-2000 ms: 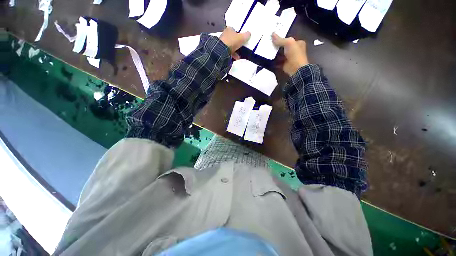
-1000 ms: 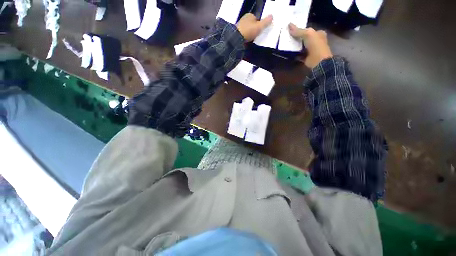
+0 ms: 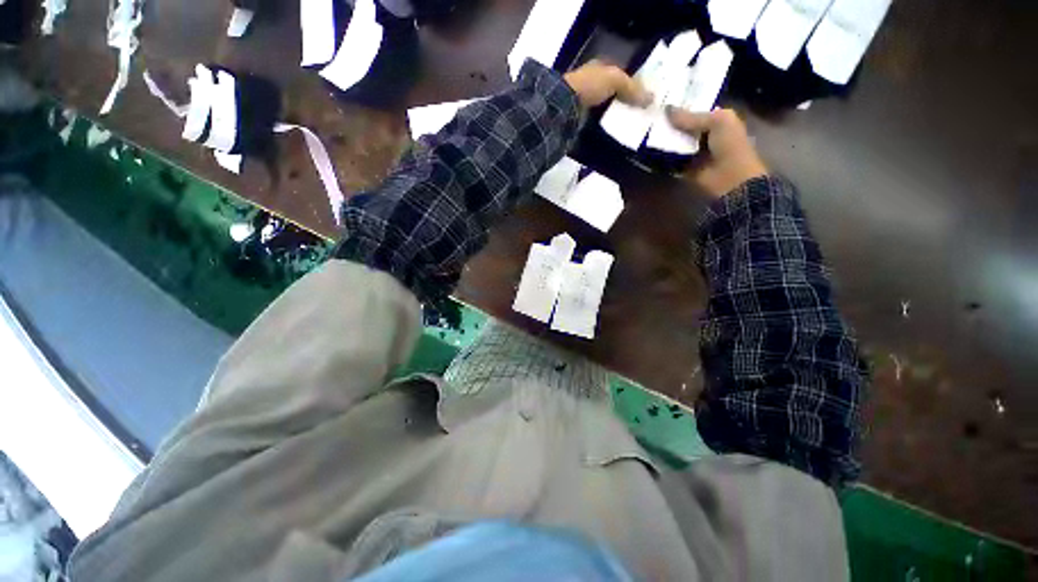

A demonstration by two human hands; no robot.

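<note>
My left hand (image 3: 606,86) and my right hand (image 3: 719,146) hold a white-topped dark stack (image 3: 672,93) between them, thumbs on top of its two pointed white pieces. Fingers under the stack are hidden. Just below it on the table lies a white-topped stack (image 3: 582,191) with an angled end. Nearer to me lies a pair of white pieces (image 3: 566,287) with faint writing, side by side.
White-topped dark stacks (image 3: 848,36) stand at the back right. A long white piece (image 3: 549,34) lies behind my left hand. At left are more stacks (image 3: 212,111), a pale lilac strip (image 3: 316,171) and tangled white strips (image 3: 123,46). The scrap-littered green ledge (image 3: 171,188) runs along the near edge.
The held pair has come away from the back group and moved right, then slightly back toward me. The long white piece at its left now lies apart from it.
</note>
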